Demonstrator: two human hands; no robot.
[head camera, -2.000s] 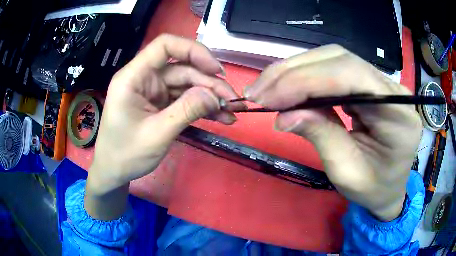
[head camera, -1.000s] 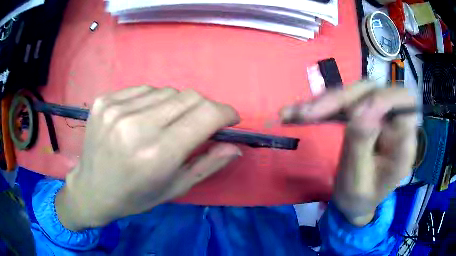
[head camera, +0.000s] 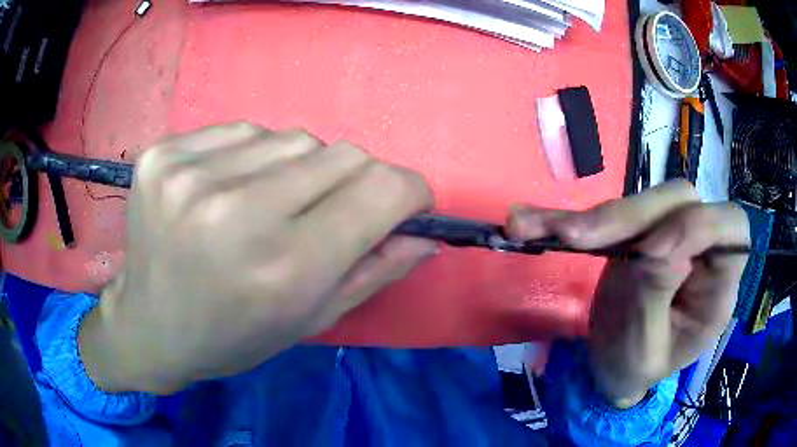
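The tablet (head camera: 454, 229) is held on edge and shows as a thin black bar above the red mat. My left hand (head camera: 262, 253) is closed around its middle; the bar's left end sticks out beyond the hand. My right hand (head camera: 642, 279) holds the slim black tweezers (head camera: 603, 251), seen edge-on, with their tips at the tablet's right end. The fingertips of my right hand are close over that end. A tiny light detail shows on the edge there; I cannot tell what it is.
Red mat (head camera: 367, 96). White sheets (head camera: 489, 19) lie at the far side. A black foam pad with pink-white backing (head camera: 579, 131) lies at the right. Tape rolls stand at the right (head camera: 671, 54) and left (head camera: 16, 188). A thin wire with a connector (head camera: 143, 8) lies at far left.
Since two seconds ago, my left hand has taken hold of the tablet, which lay on the mat. In the last second, my right hand's tweezers have come to its right end.
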